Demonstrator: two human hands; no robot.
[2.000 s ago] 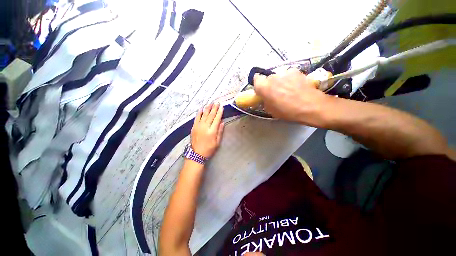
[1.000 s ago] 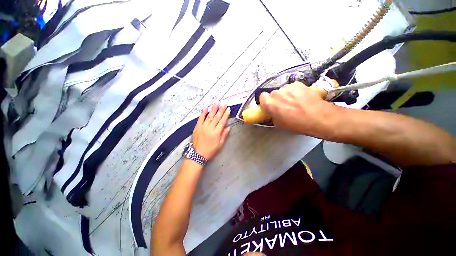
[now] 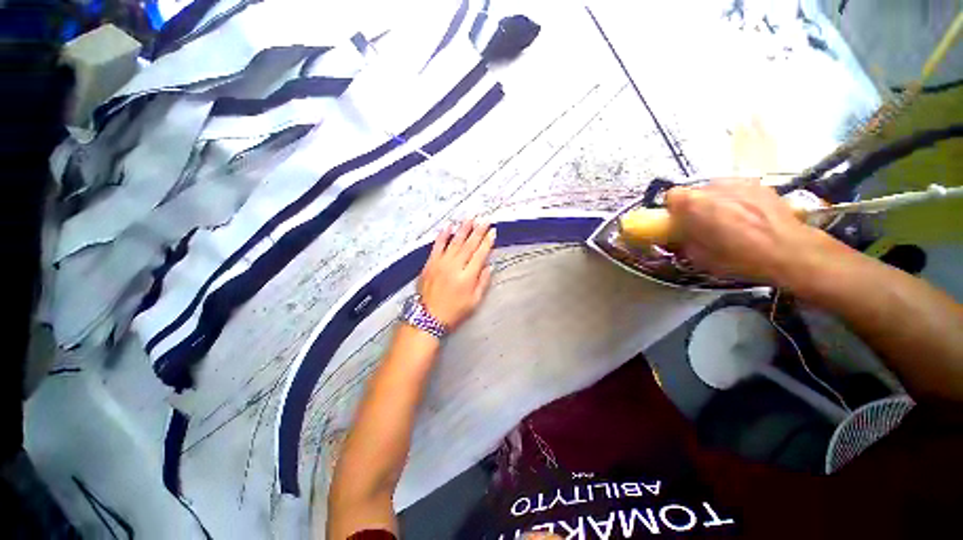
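The navy waistband strip with a white edge lies in a curve on the white marked table, with a small dark label on it. My left hand, fingers together and flat, rests on the strip at the middle of its curve. My right hand is closed around the yellow-tan handle of the steam iron. The iron's pointed tip is at the strip's right part. The strip's far right end is hidden under or behind the iron.
Layered white-and-navy waiting bands lie beyond the strip to the left. A heap of cut fabric pieces is at far left. The iron hoses run off to the right. Drawn guide lines mark the table. A fan grille is at lower right.
My right hand has moved the iron to the right along the strip, uncovering more navy band between the iron and my left hand. My left hand stays on the strip. The camera view has shifted.
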